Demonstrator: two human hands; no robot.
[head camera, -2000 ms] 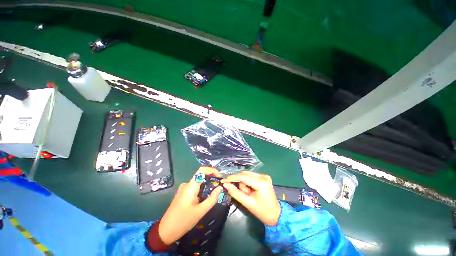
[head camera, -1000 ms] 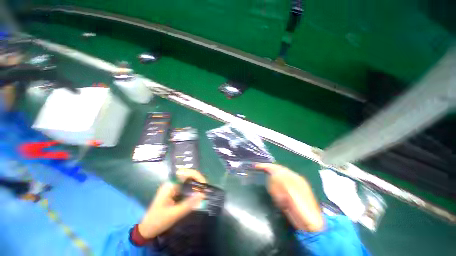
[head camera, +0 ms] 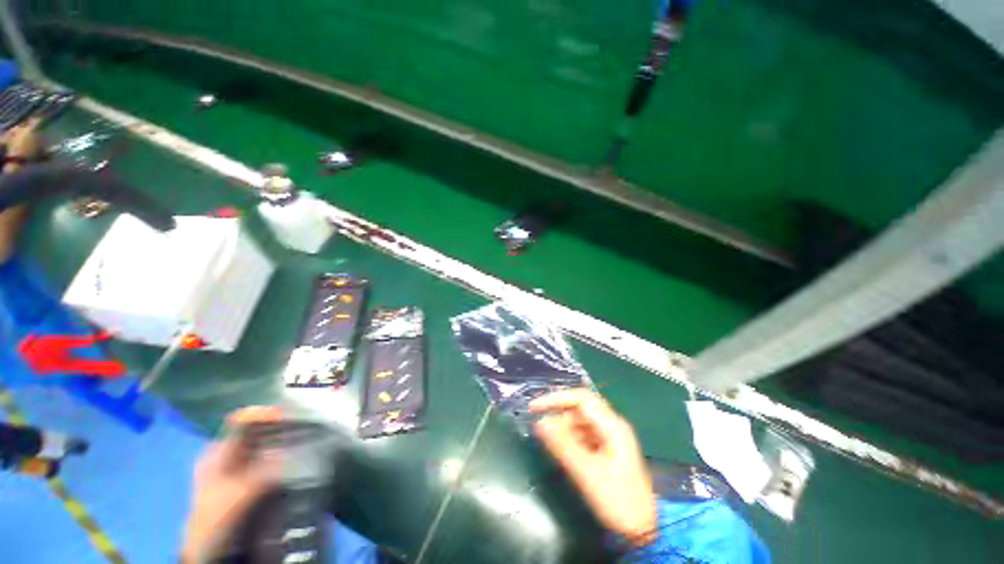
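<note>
My left hand (head camera: 231, 485) is blurred and holds an open phone unit (head camera: 295, 496), cut off by the lower edge. My right hand (head camera: 603, 457) has its curled fingertips at the lower edge of a clear bag with dark contents (head camera: 515, 355); whether it grips anything is unclear. Two open phone units lie side by side on the bench, one (head camera: 327, 331) left of the other (head camera: 393, 380). Another unit (head camera: 688, 480) is partly hidden behind my right forearm. A thin pale line (head camera: 454, 485) runs down from the bag.
A white box (head camera: 154, 281) and white bottle (head camera: 295, 220) stand left. White paper (head camera: 729, 446) and a small clear bag (head camera: 785, 479) lie right, near a white post (head camera: 859, 292). Phone units (head camera: 514, 234) lie on the conveyor beyond the rail (head camera: 440, 264). Another person's hand (head camera: 24, 138) shows far left.
My right hand has left the held unit and moved to the bag. My left hand has carried the unit left and down. The view has shifted; another person's hand now shows at the left.
</note>
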